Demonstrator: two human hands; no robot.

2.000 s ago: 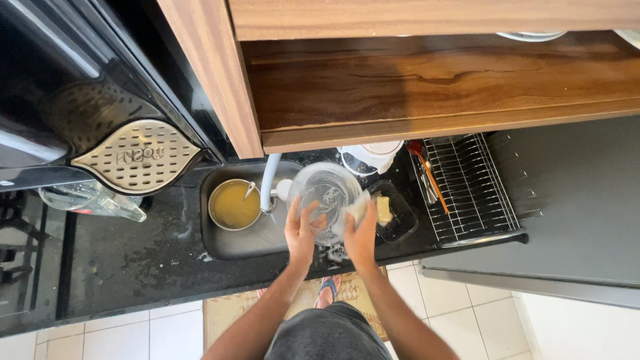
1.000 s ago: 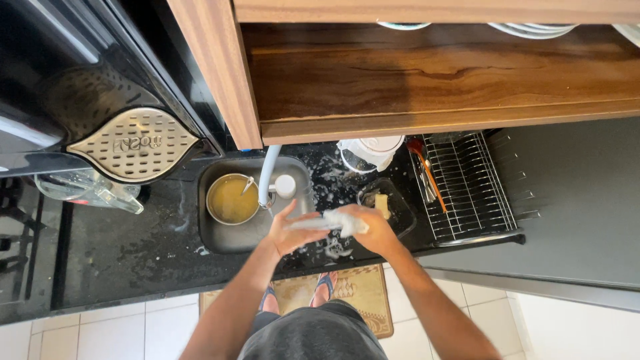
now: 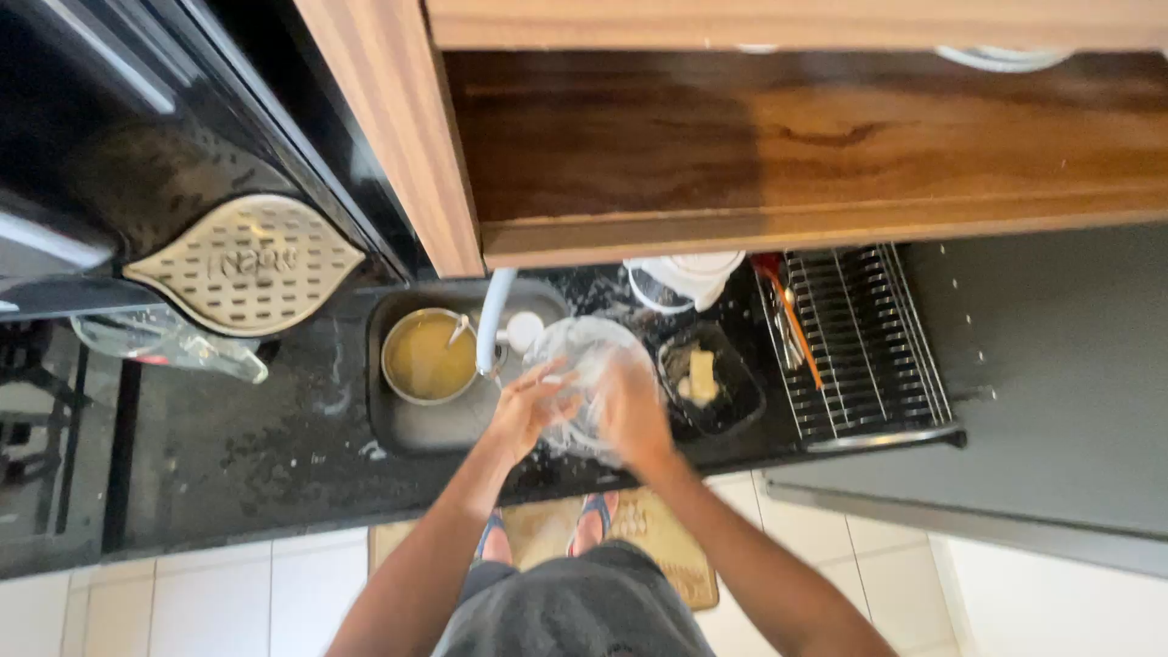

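Note:
A round clear lid or shallow bowl, coated with white suds, is between my hands over the right edge of the sink. My left hand is at its left rim, fingers spread and partly over it. My right hand lies on its right side, blurred by motion; what is under that palm cannot be made out. Left of them, a metal pot of yellowish liquid with a utensil in it stands in the sink. A black tray holding a yellow block is to the right.
A pale blue faucet spout reaches over the sink. A white lidded container stands behind the tray. The wire dish rack at right holds an orange-handled utensil. A glass vessel lies at left. The wooden cabinet overhangs the counter.
The clear round piece was seen nearly edge-on a second ago and now faces up between my hands. My right hand has moved onto its face.

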